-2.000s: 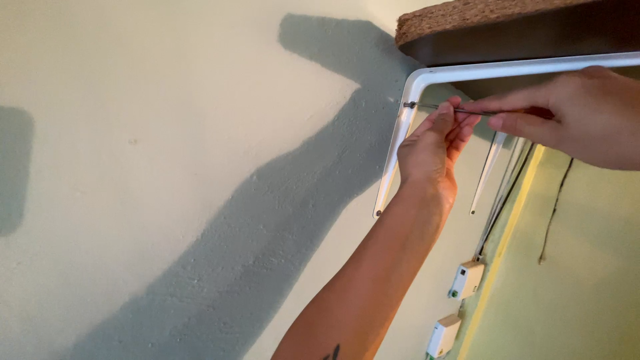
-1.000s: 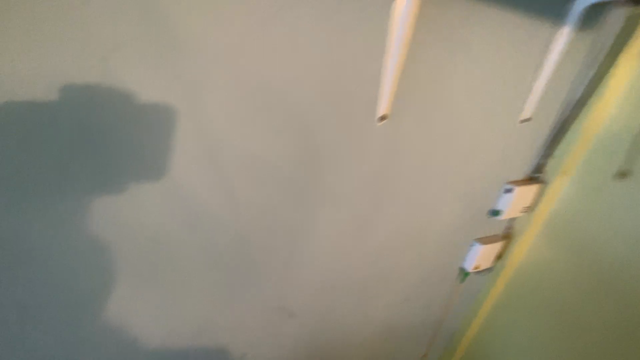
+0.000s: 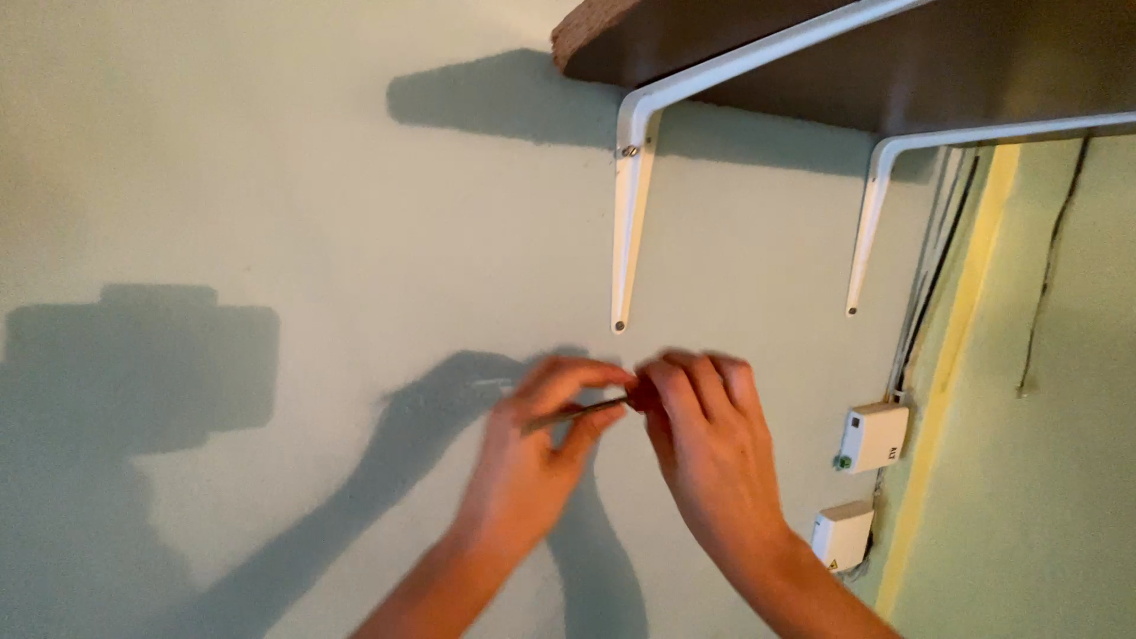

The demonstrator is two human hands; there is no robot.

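Observation:
Below the nearer white metal shelf bracket (image 3: 625,213), both hands meet in front of the wall. My left hand (image 3: 546,435) pinches a thin dark rod-like tool (image 3: 577,414), its shaft lying across the palm. At the tool's right end is my right hand (image 3: 710,426), with fingers curled; whether it grips the tool or something small is hidden. A screw (image 3: 630,151) sits in the upper part of the bracket's upright arm, its head standing a little proud. Another screw (image 3: 619,327) is at the bracket's lower tip.
Overhead, a dark shelf board (image 3: 754,80) with a rough edge rests on the brackets. A second white bracket (image 3: 865,222) stands farther right. Cables (image 3: 941,257) run down beside a yellow strip (image 3: 967,302) to two white boxes (image 3: 874,437). Shadows fall on the wall (image 3: 311,222).
Two seconds ago both hands were up at the bracket's upper screw with the tool; one second ago they were out of view. Now they are together below the bracket. The view has shifted.

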